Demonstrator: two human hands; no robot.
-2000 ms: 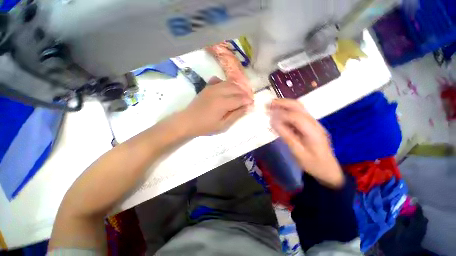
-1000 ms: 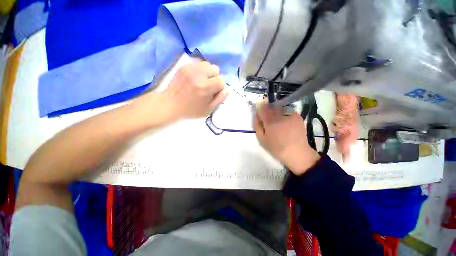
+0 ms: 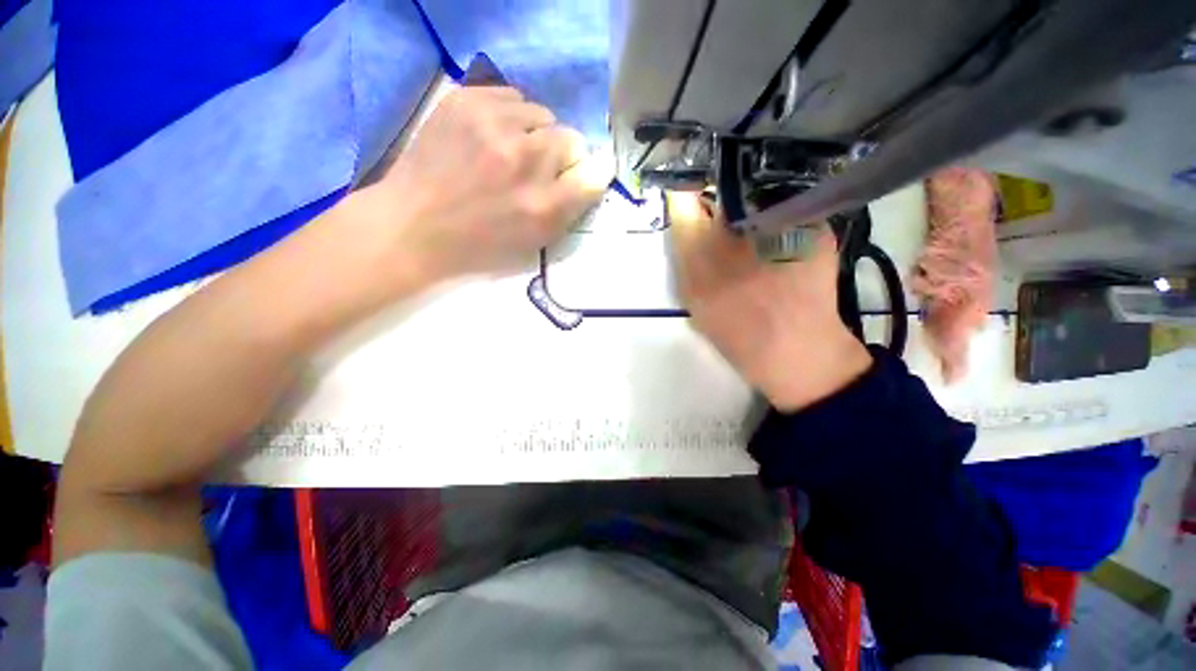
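The bright royal blue panel (image 3: 171, 66) with its pale blue facing (image 3: 236, 171) lies left of the machine head. My left hand (image 3: 505, 177) is closed at the panel's edge, fingertips left of the needle area. A small blue point of cloth (image 3: 630, 194) shows beside its fingertips. A dark pointed piece (image 3: 483, 68) sticks out above its knuckles; I cannot tell what it is. My right hand (image 3: 761, 295) is under the head, its fingertips near the presser foot (image 3: 682, 171); machine parts partly cover it, and what they hold is hidden.
The machine head (image 3: 918, 92) fills the upper right. Black shears handles (image 3: 879, 295), a pink fuzzy strip (image 3: 960, 262) and a smartphone (image 3: 1082, 330) lie to the right. A ruler scale (image 3: 630, 442) runs along the front table edge. Red baskets (image 3: 315, 557) and blue cloth (image 3: 1076, 505) are below.
Two seconds ago both hands were near the pink strip and phone, right of the machine. They are now by the needle, and the view has swung left. Since one second ago they have stayed there.
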